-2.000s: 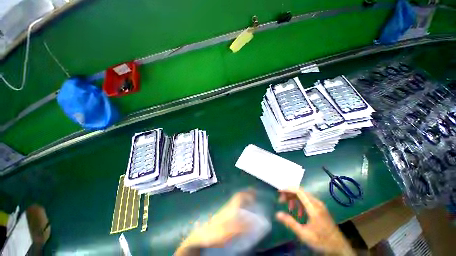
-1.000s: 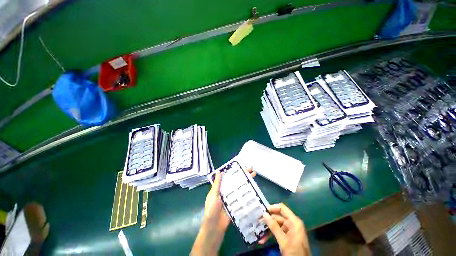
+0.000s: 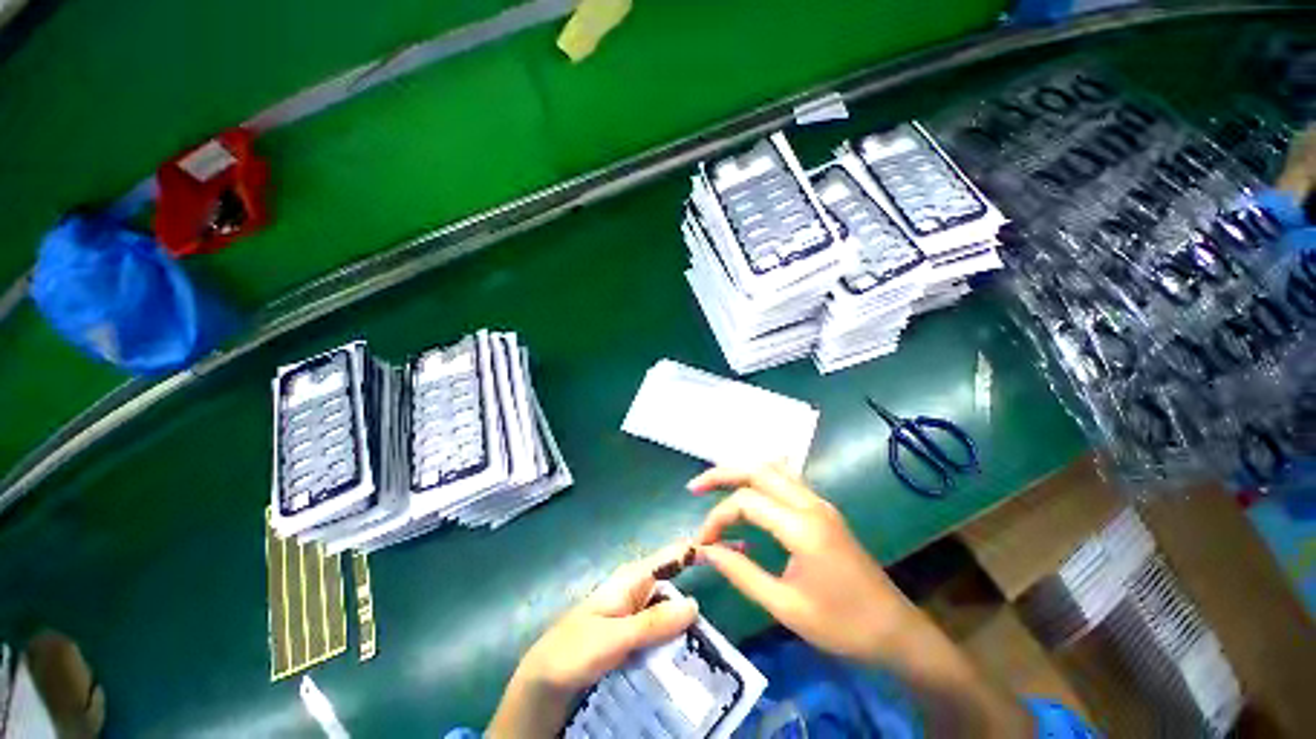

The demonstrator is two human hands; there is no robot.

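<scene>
A phone-shaped piece (image 3: pixel 671 690) with a dark outline on a white backing is at the bottom centre, near the blue-clothed lap and cut off by the lower edge. My left hand (image 3: pixel 599 643) grips its upper left part, thumb on top. My right hand (image 3: pixel 794 563) is at its top end, with thumb and forefinger pinched around a small dark part (image 3: pixel 676 565) close to my left fingertips. Exactly how the part sits is too small to tell. Loose blank cards (image 3: pixel 725 414) lie just beyond my right hand.
Left stacks (image 3: pixel 450 419) and taller right stacks (image 3: pixel 762 217) stand on the green bench. Blue-handled scissors (image 3: pixel 924 446) lie right of the cards. A yellow-gold sheet (image 3: pixel 305 606) lies lower left, clear plastic (image 3: pixel 1155 274) far right, a carton (image 3: pixel 1032 537) lower right. A red bin (image 3: pixel 211 191) is upper left.
The piece has moved down toward my lap and its top end now shows under my hands. My right hand has moved from its lower end to its top. The view has shifted, moving the bench items left and up.
</scene>
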